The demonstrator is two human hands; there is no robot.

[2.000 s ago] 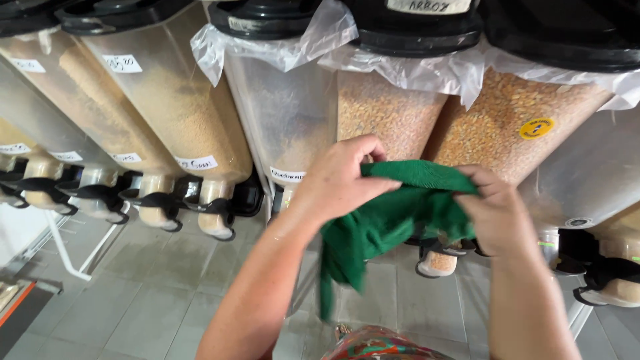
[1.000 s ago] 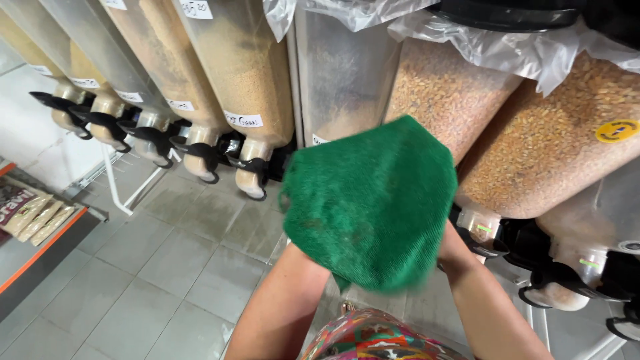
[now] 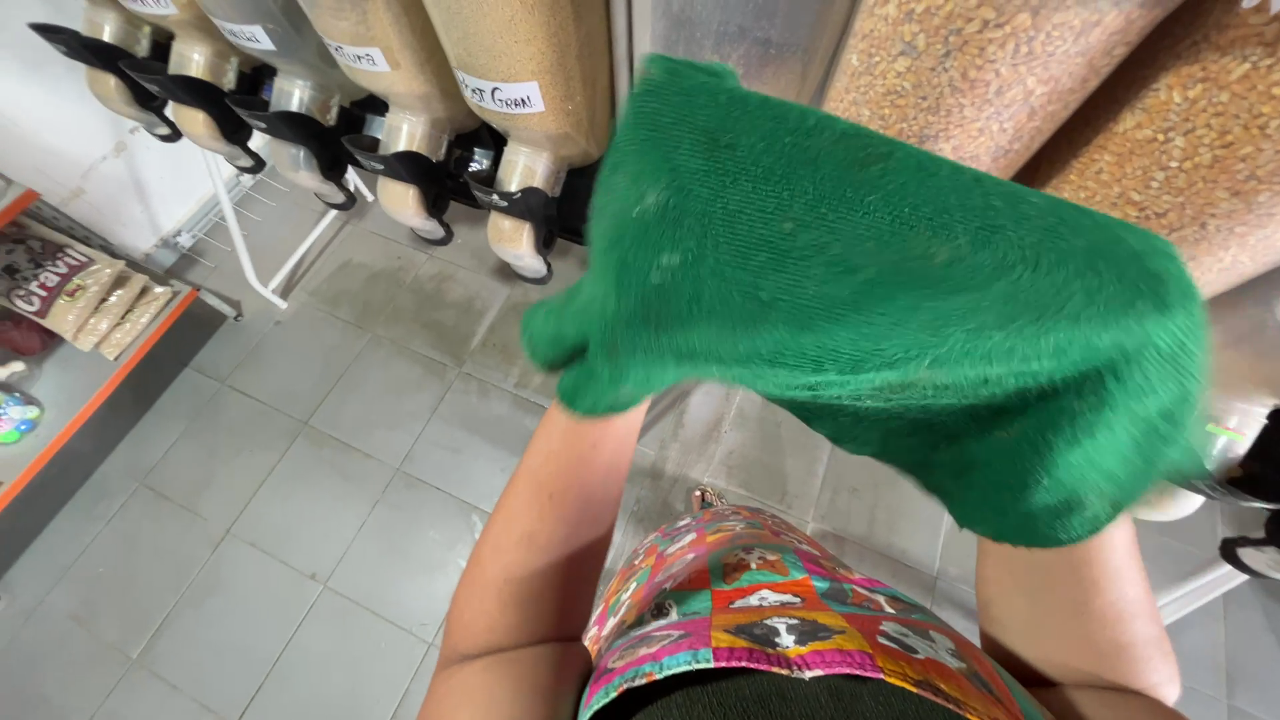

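Note:
A green knitted cloth [image 3: 880, 260] is spread in the air across the middle and right of the head view, slightly blurred. Both of my hands are hidden under or behind it. My left forearm [image 3: 555, 500] rises to the cloth's lower left end, and my right forearm [image 3: 1070, 600] to its lower right end. How the fingers lie on the cloth does not show. Behind it stand clear dispensers of grain [image 3: 980, 80] and a dispenser of fine tan granules [image 3: 530, 60] with a black-collared spout [image 3: 518, 205].
More dispensers with black spout levers [image 3: 290, 130] line the upper left. A white metal stand [image 3: 235, 240] reaches the grey tiled floor [image 3: 310, 480]. An orange-edged shelf [image 3: 100, 390] with packets [image 3: 80, 290] is at the far left. A colorful patterned apron [image 3: 760, 590] covers my front.
The green cloth, bunched between both hands two seconds ago, is now spread wide and covers the hands. The view has shifted down and left.

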